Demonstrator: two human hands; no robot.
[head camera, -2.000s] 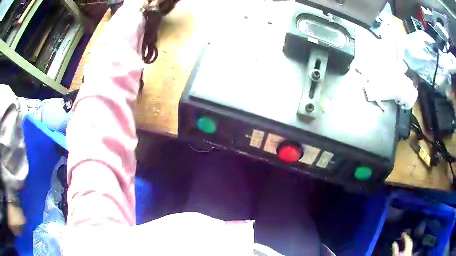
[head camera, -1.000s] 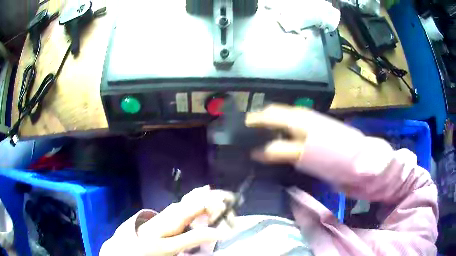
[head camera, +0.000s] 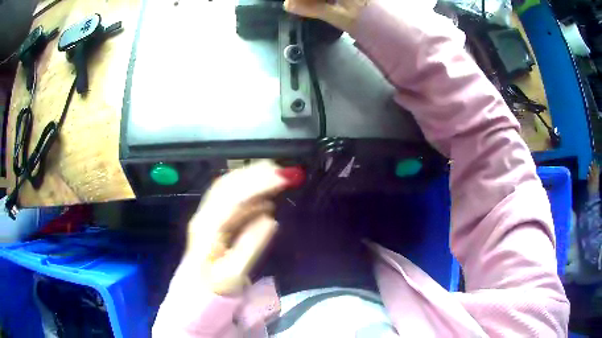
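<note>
The press machine (head camera: 198, 86) stands in front of me, with a green button (head camera: 164, 173) at its front left, another green button (head camera: 409, 166) at its front right and a red button (head camera: 292, 176) between them. My right hand (head camera: 323, 9) is at the fixture (head camera: 256, 20), cut off by the top edge; what it holds is hidden. A black cord (head camera: 319, 99) runs down from there beside the slotted bracket (head camera: 286, 72), and its coiled bundle (head camera: 333, 155) hangs over the machine's front edge. My left hand (head camera: 231, 221) is blurred in front of the panel, fingers apart, near the red button.
Two corded appliances (head camera: 80, 33) lie on the wooden bench (head camera: 99, 145) at left. A blue bin (head camera: 125, 284) is at lower left and another (head camera: 553, 198) at right. A black block (head camera: 509, 53) and cables (head camera: 528, 102) lie right of the machine.
My right hand has moved up and forward from the front panel to the fixture. The cord now lies over the machine top. My left hand has risen from my lap towards the panel.
</note>
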